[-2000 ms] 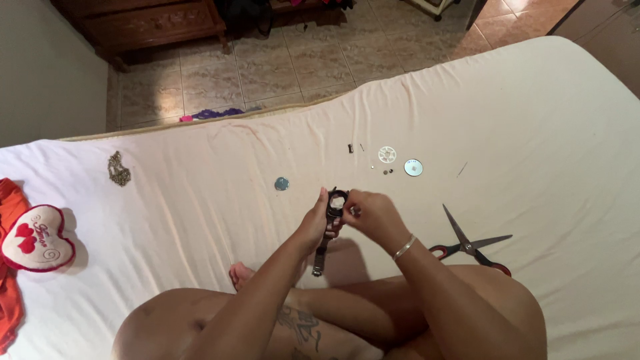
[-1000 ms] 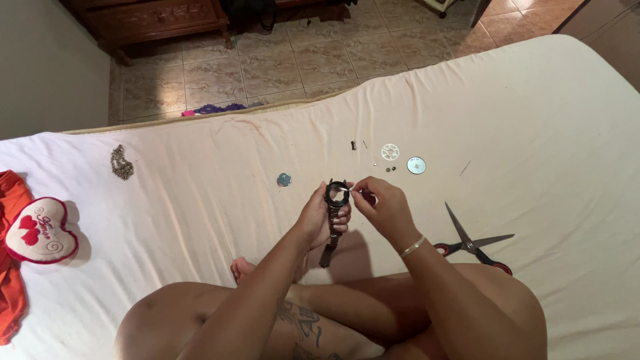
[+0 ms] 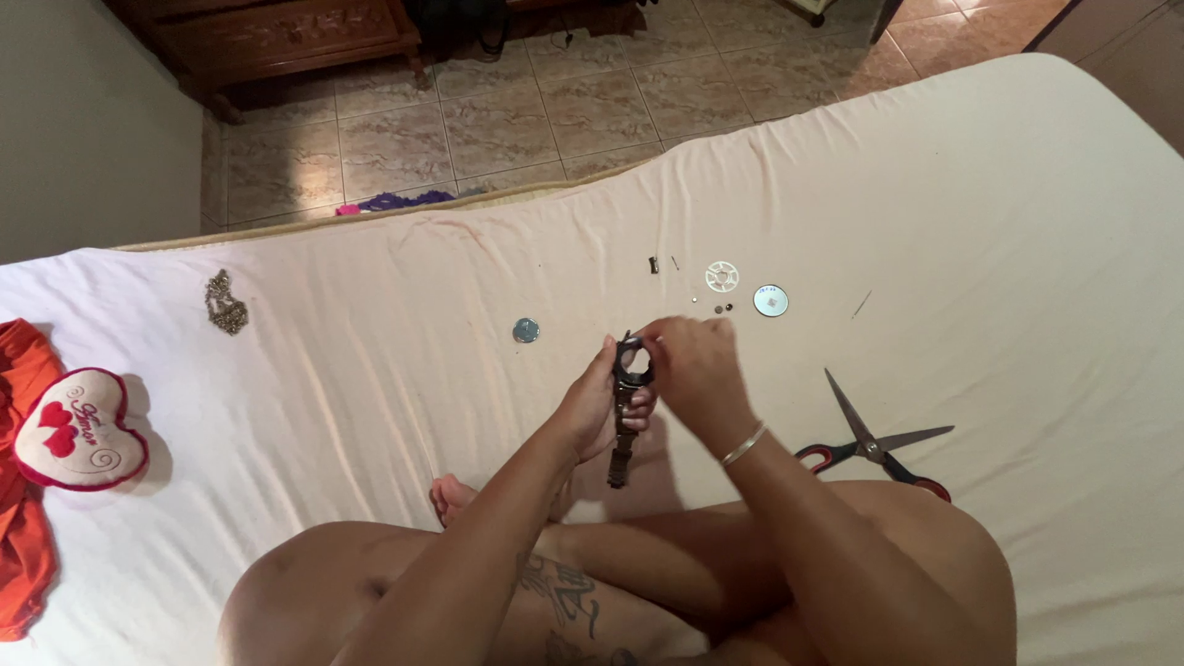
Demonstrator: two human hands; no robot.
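Observation:
My left hand [image 3: 592, 398] holds a dark wristwatch case with a metal link band [image 3: 624, 444]; the case is an open ring with bedsheet showing through it. My right hand [image 3: 694, 365] touches the ring's upper right side, fingertips bent; whether it pinches anything small is hidden. Beyond the hands lie a white spoked disc [image 3: 721, 277], a round watch dial or back cover [image 3: 770, 301], a small dark clasp-like part [image 3: 654, 265], a thin pin [image 3: 675, 264] and several tiny round parts [image 3: 719, 310]. A bluish round disc [image 3: 526, 330] rests left of them.
Spread scissors [image 3: 871, 448] lie by my right knee. A thin needle-like piece [image 3: 862, 303] is farther back. At left are a chain [image 3: 226, 303], a heart-shaped cushion [image 3: 81, 429] and orange cloth [image 3: 23, 555]. The bed's far edge borders a tiled floor.
The right hand has shifted and turned at the watch case, its fingers now over the ring's right side. Two seconds ago a pale face or movement filled the case; now it is see-through.

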